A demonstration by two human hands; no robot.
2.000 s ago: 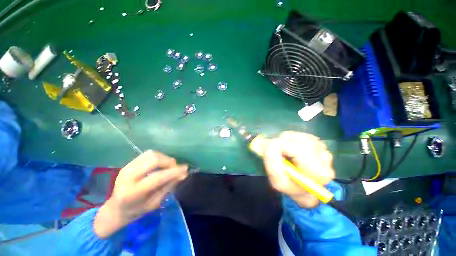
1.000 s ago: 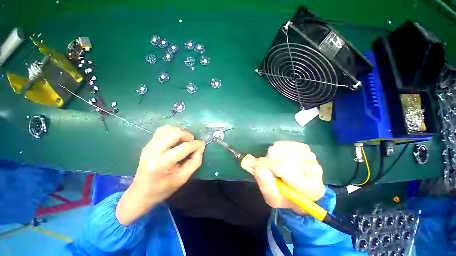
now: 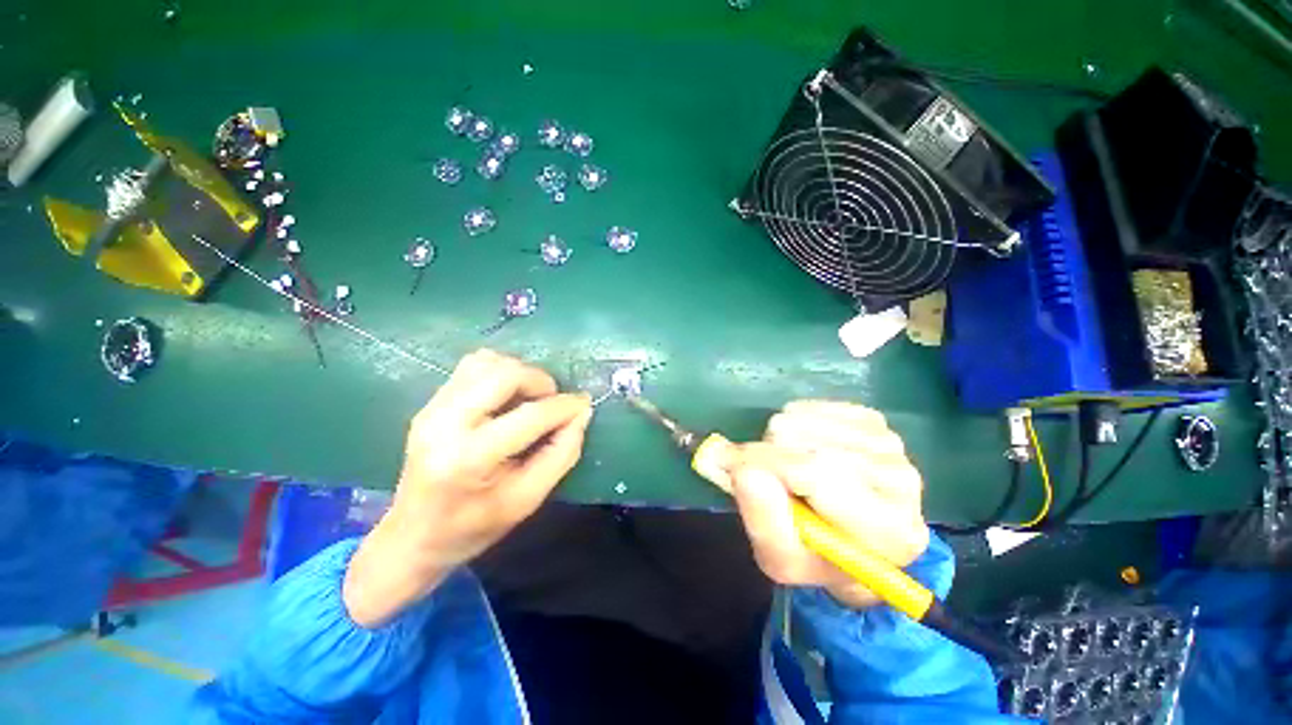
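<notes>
My right hand [image 3: 836, 496] holds the yellow soldering iron [image 3: 864, 560]; its metal tip is at a small round board [image 3: 625, 380] lying on the green mat. My left hand [image 3: 489, 453] pinches the thin solder wire [image 3: 340, 319], which runs from the yellow reel stand [image 3: 156, 255] on the left. The fingertips of my left hand are just left of the board. Whether they also hold a small lead is too small to tell. A loose group of similar boards [image 3: 551, 179] lies further back.
A black fan [image 3: 850, 213], blue soldering station [image 3: 1027, 312] and black tray of gold-tan wool [image 3: 1170, 323] stand at right. Small leaded parts [image 3: 291, 255] lie beside the reel stand. Round housings [image 3: 128, 349] lie at left and far right. A clear blister tray [image 3: 1091, 659] is lower right.
Since two seconds ago my left hand has moved right with the solder wire to the board, and the iron tip has come down to the board's edge. The last second shows little change.
</notes>
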